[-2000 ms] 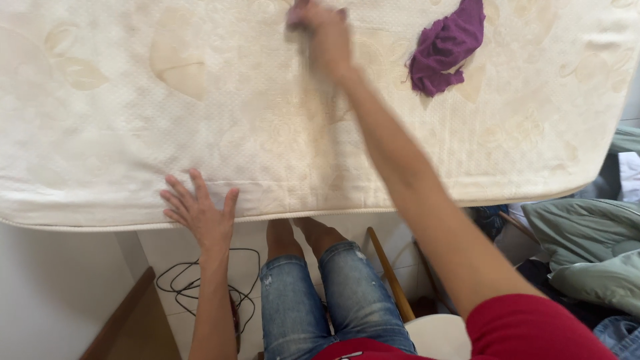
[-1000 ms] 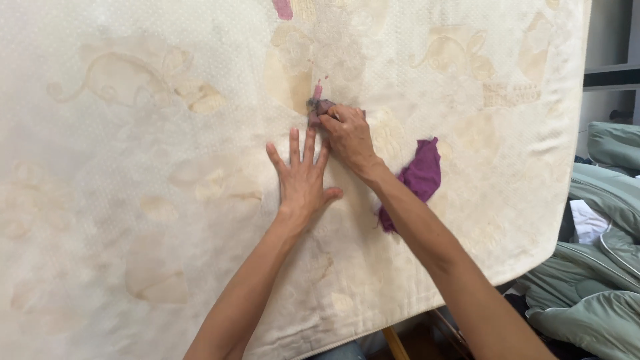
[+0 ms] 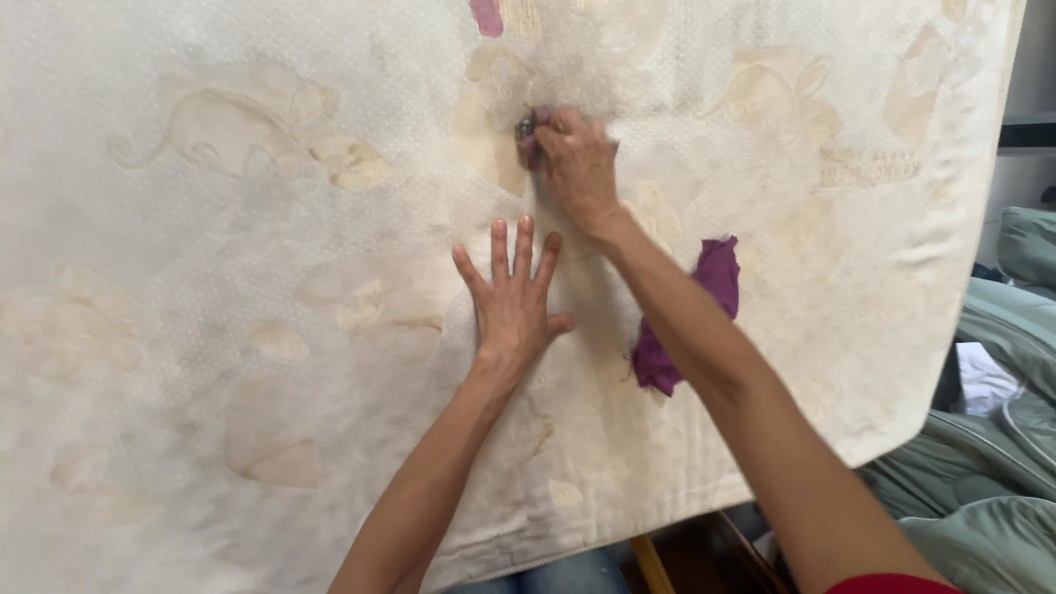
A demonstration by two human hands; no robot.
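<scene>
My left hand (image 3: pixel 513 309) lies flat with fingers spread on a stained cream mattress (image 3: pixel 165 297). Above and to its right, my right hand (image 3: pixel 577 161) presses a bunched, purplish-grey cloth (image 3: pixel 530 140) against the mattress cover; my fingers hide much of it. A dark, shiny bit shows at the cloth's left side, too small to name. Partly under the view of my right forearm, a crumpled purple cloth (image 3: pixel 719 276) with frayed edges rests on the mattress. The cover has faded animal figures and brownish patches.
A purple-pink patch (image 3: pixel 487 16) shows at the top of the mattress. Grey-green padded fabric (image 3: pixel 990 528) is heaped beyond the right edge, with a white piece (image 3: pixel 986 379) on it. A yellowish wooden bar (image 3: pixel 652 565) shows below the near edge.
The view has moved far over the mattress. My left hand has gone from near the mattress edge to farther in. Since one second ago, my right hand has moved a little away from my left.
</scene>
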